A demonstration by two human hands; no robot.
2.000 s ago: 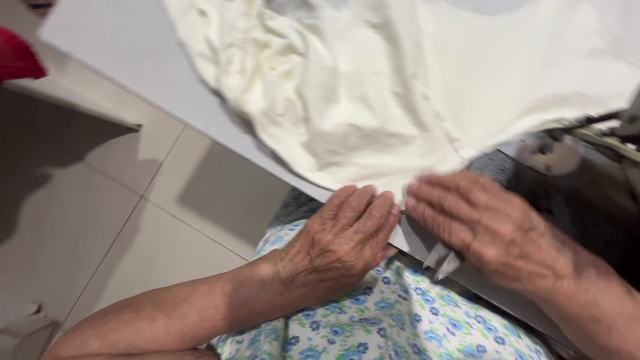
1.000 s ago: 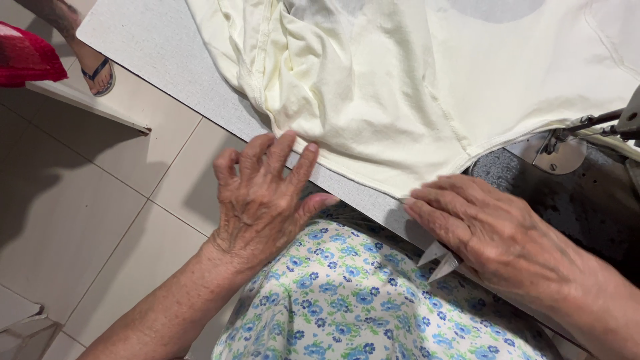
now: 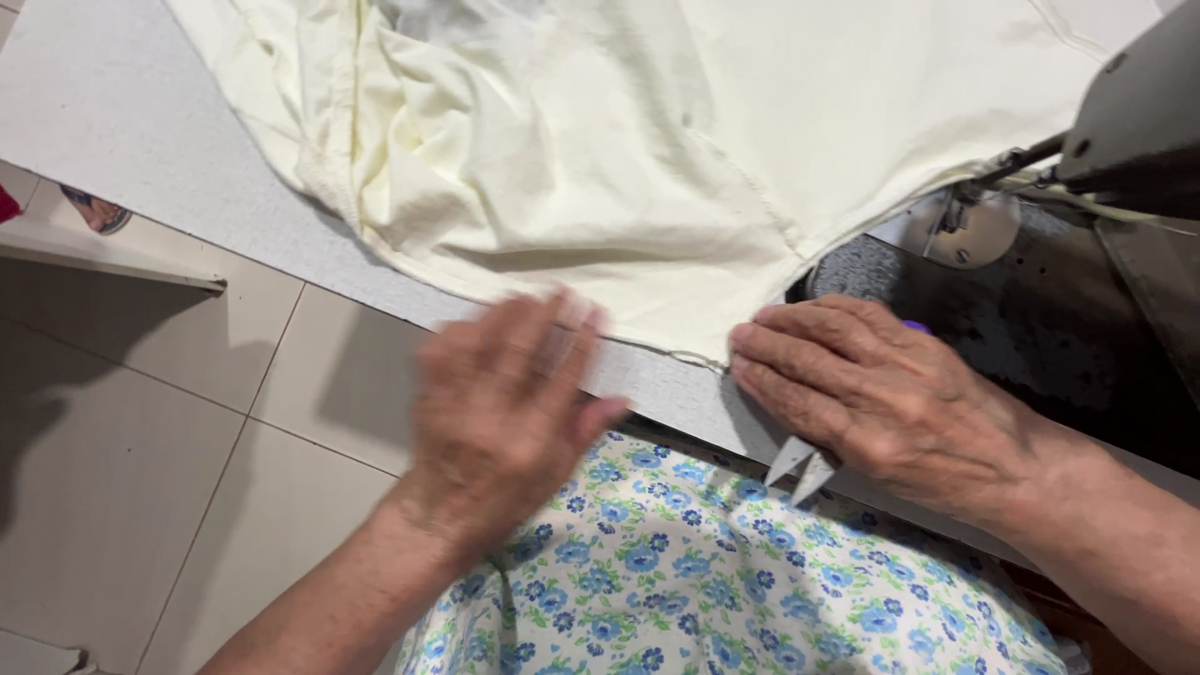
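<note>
Pale cream fabric [image 3: 600, 206], stitched and gathered in folds, lies over the table and runs along its right edge to the sewing machine's needle area [image 3: 961, 211]. My left hand [image 3: 506, 412], blurred, is over the fabric's near edge with fingers apart; whether it touches the cloth is unclear. Beside the fabric's near corner, my right hand [image 3: 872, 394] rests with its fingertips at the hem. Two pointed blades of small scissors [image 3: 802, 469] stick out below its palm, their handle mostly hidden. A loose thread loop [image 3: 694, 358] shows at the hem.
The sewing machine's head [image 3: 1144, 112] rises at the right above its dark bed [image 3: 1059, 319]. The light table [image 3: 103, 122] ends close to a lap covered in floral cloth [image 3: 656, 562]. At the left are a tiled floor [image 3: 309, 525], a white ledge [image 3: 112, 262] and another person's sandalled foot [image 3: 94, 208].
My left hand was beside my right hand two seconds back, then moved left along the fabric edge with fingers spread. My right hand has stayed by the corner with the scissors.
</note>
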